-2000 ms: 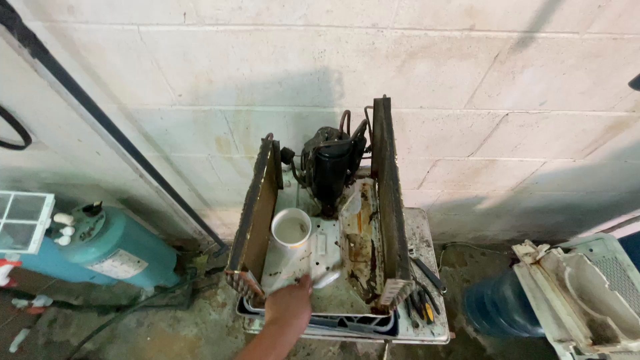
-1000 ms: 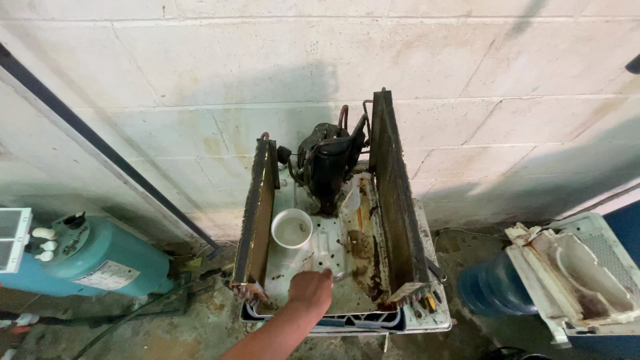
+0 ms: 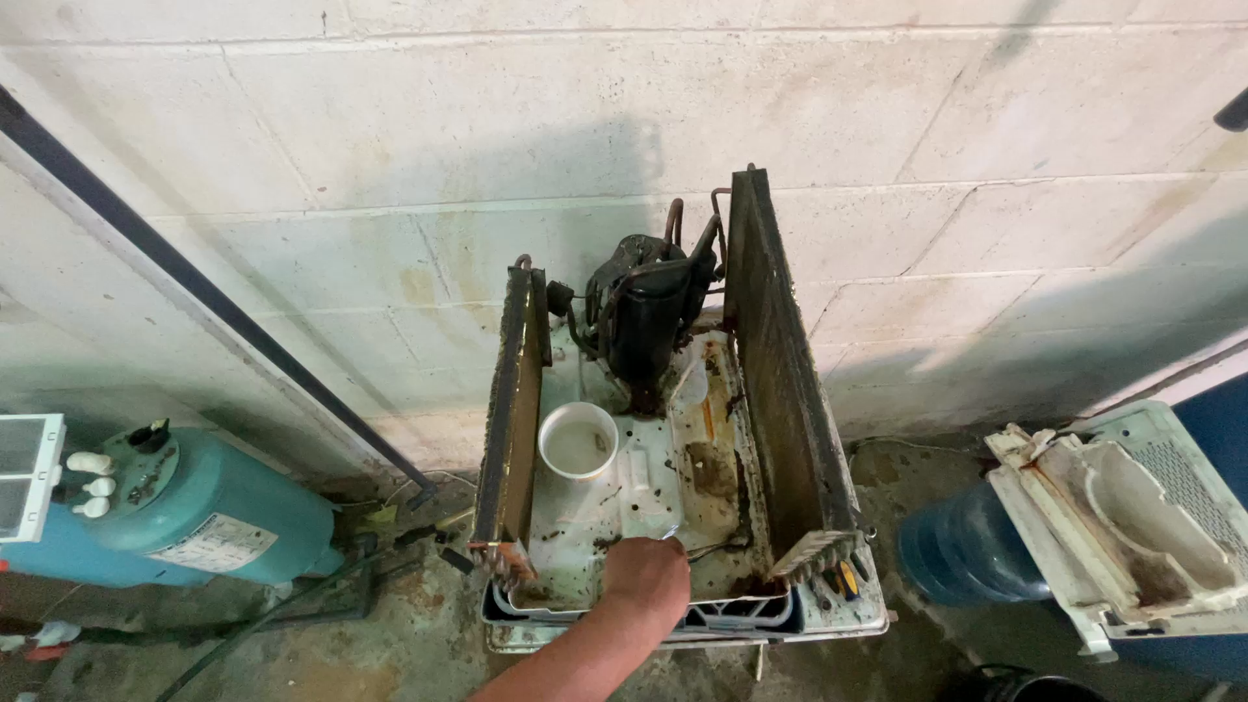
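My left hand reaches in from the lower edge, its fingers curled low over the front of a dirty white metal base pan. A small pale tip shows past the fingers, seemingly a small tool; its kind is hidden. Behind and left of the hand, a white plastic tub with cloudy liquid stands in the pan. A black compressor with copper pipes sits at the back. Finned coils rise at both sides, the left coil and the taller right coil. Rust and dark debris mark the pan's right part. My right hand is out of view.
Beneath the pan is a crate on a white panel, with tools at its right. Teal gas cylinders stand left. A blue water jug and a dirty white plastic housing are at right. A block wall rises behind.
My left hand has moved right along the front of the pan from where it was two seconds ago. A pale blurred thing beside it then is now mostly out of sight.
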